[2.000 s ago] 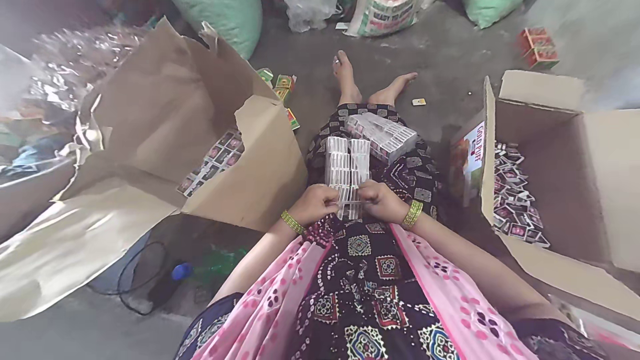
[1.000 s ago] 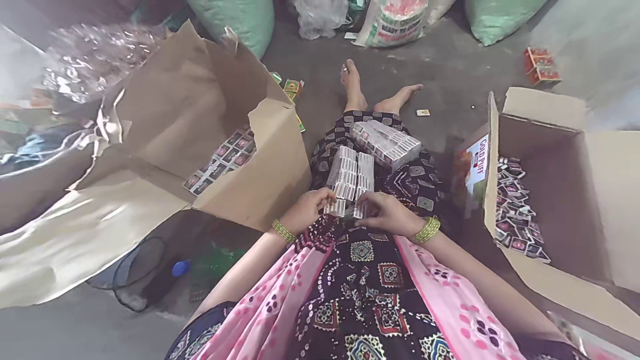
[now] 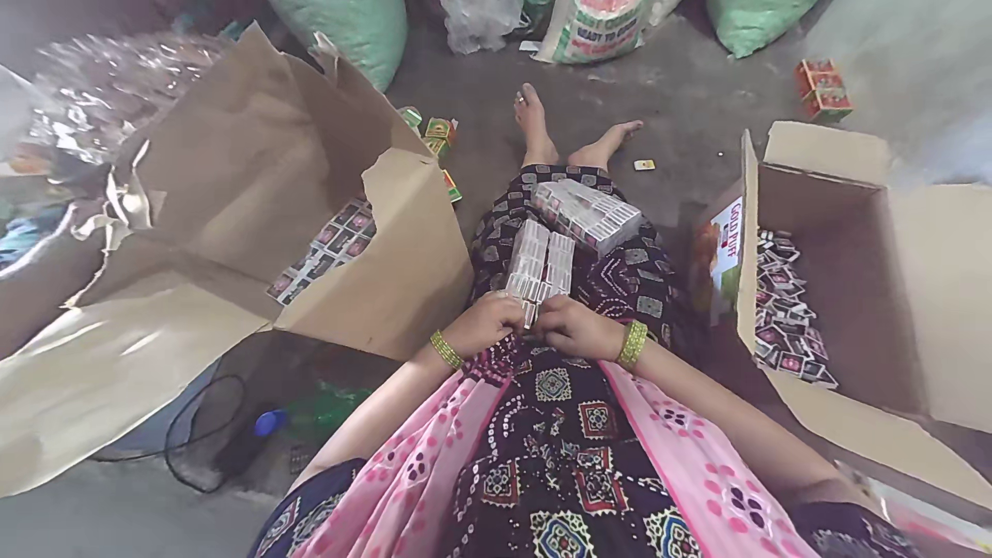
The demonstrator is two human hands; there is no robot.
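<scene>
On my lap lies a block of small boxes [image 3: 540, 260] stacked in rows, its near end between my hands. My left hand [image 3: 496, 319] has its fingers curled at the near left corner of this block. Curled fingers of my right hand [image 3: 577, 325] meet its near right corner. Beyond it, across my legs, rests a second block of small boxes [image 3: 587, 215] that looks wrapped in clear film. The fingertips of both hands are partly hidden, so any film edge between them cannot be made out.
At left stands a large open cardboard carton [image 3: 403, 256] with rows of small boxes [image 3: 329, 248] inside. Another open carton [image 3: 841, 271] at right holds loose small boxes [image 3: 789, 318]. Sacks [image 3: 597, 31] stand ahead; a red pack [image 3: 824, 89] lies at the far right. A black cable [image 3: 174, 449] curls at lower left.
Two seconds ago my hands were at the sides of the near block's lower end; now they are closer together at its near end. The far block stays across my legs.
</scene>
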